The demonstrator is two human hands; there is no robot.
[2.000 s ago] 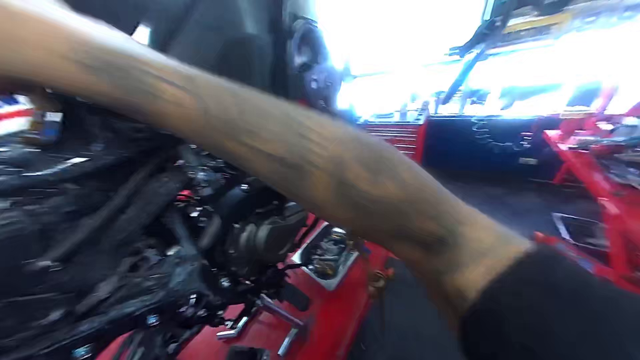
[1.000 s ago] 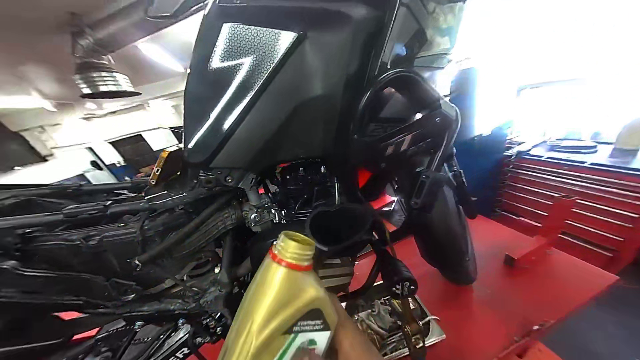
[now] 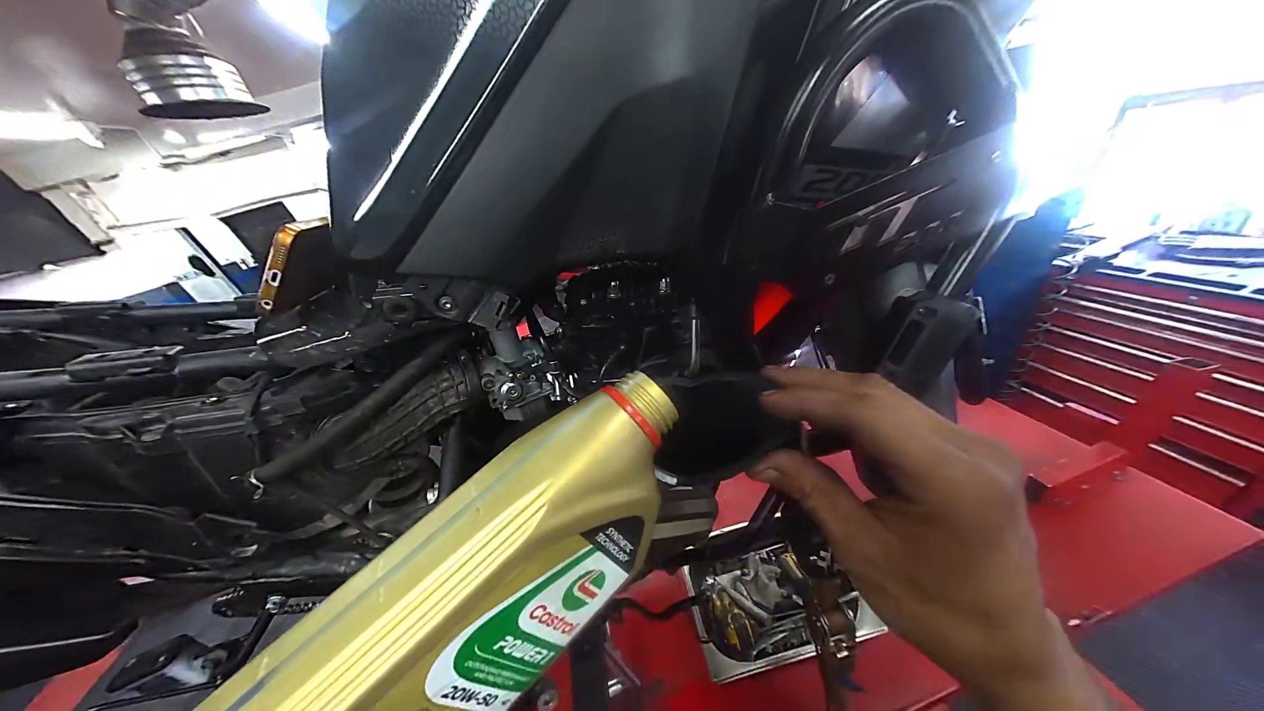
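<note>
My right hand (image 3: 918,504) pinches the right rim of a black funnel (image 3: 716,425) between thumb and fingers, beside the engine of a motorcycle. A gold Castrol engine oil bottle (image 3: 513,523), uncapped and with a red ring below its neck, tilts up and right, its mouth at the funnel's left edge. The bottle's lower end runs out of the frame, and my left hand is not in view. The black fuel tank cover (image 3: 592,148) is above the funnel; the carburetor (image 3: 513,385) is to its left.
Below the funnel, a metal tray (image 3: 731,676) of small parts rests on the red lift platform (image 3: 1136,543). A red tool chest (image 3: 1145,365) stands at the right. A phone-like device (image 3: 286,267) leans by the frame at left. A metal duct (image 3: 188,84) hangs at upper left.
The bottle's mouth has come to the funnel's edge and the bottle leans further over. My right hand, lower and behind the bottle a second ago, is now at the funnel's rim.
</note>
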